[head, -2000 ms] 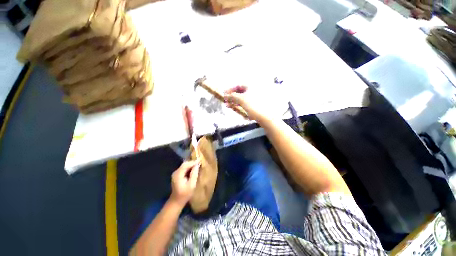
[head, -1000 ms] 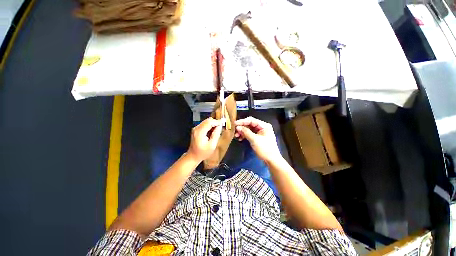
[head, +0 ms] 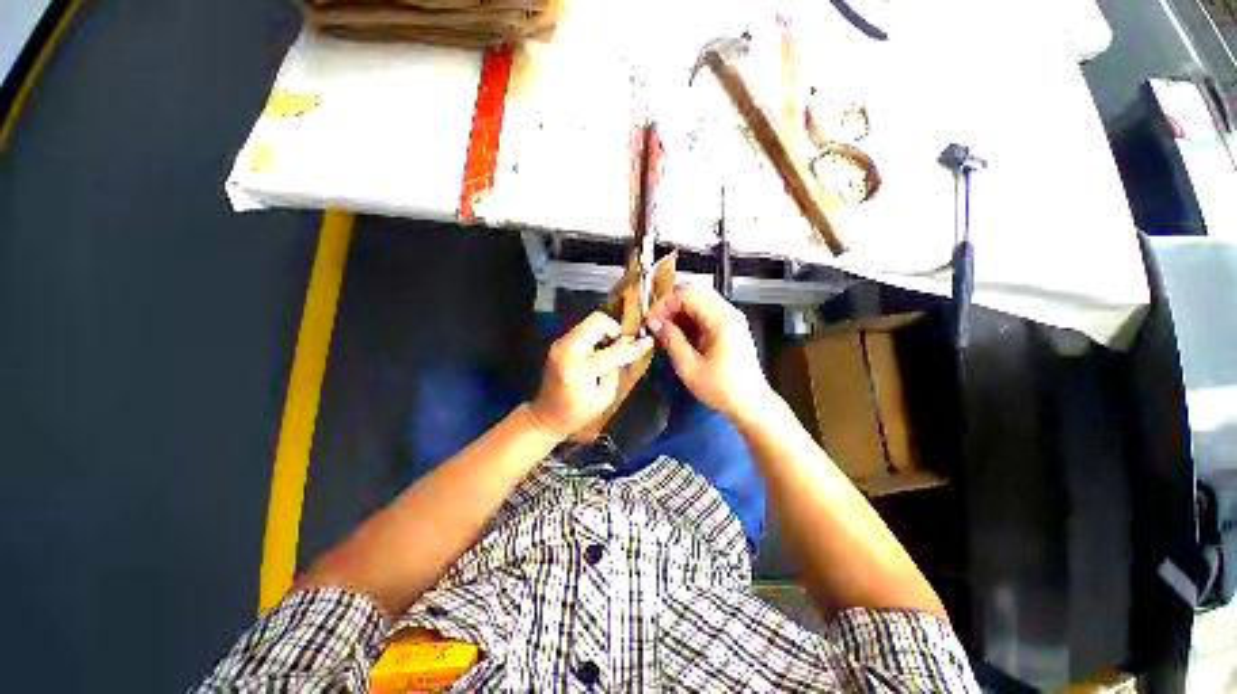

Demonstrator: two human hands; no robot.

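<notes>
A brown leather pouch (head: 630, 385) hangs around the pale tip of the bar anvil (head: 644, 190), which sticks out over the table edge. My left hand (head: 586, 369) holds the pouch at the bar tip from the left. My right hand (head: 705, 344) is at the pouch's right edge, thumb and fingertips pinched together close to my left fingertips. Whether a tiny part is between them is too small to tell. The claw hammer (head: 776, 147) lies on the white table. The thin dark punch or awl (head: 722, 244) projects over the edge right of the bar.
Two round rivet dishes (head: 847, 174) stand right of the claw hammer. A small hammer (head: 962, 231) lies at the table's right edge, handle overhanging. A stack of pouches (head: 432, 19) is at the back left. An open cardboard box (head: 868, 401) is below the table.
The claw hammer was in my right hand two seconds ago and now lies on the table. My right hand has come to the pouch, and both hands' fingertips are now closer together.
</notes>
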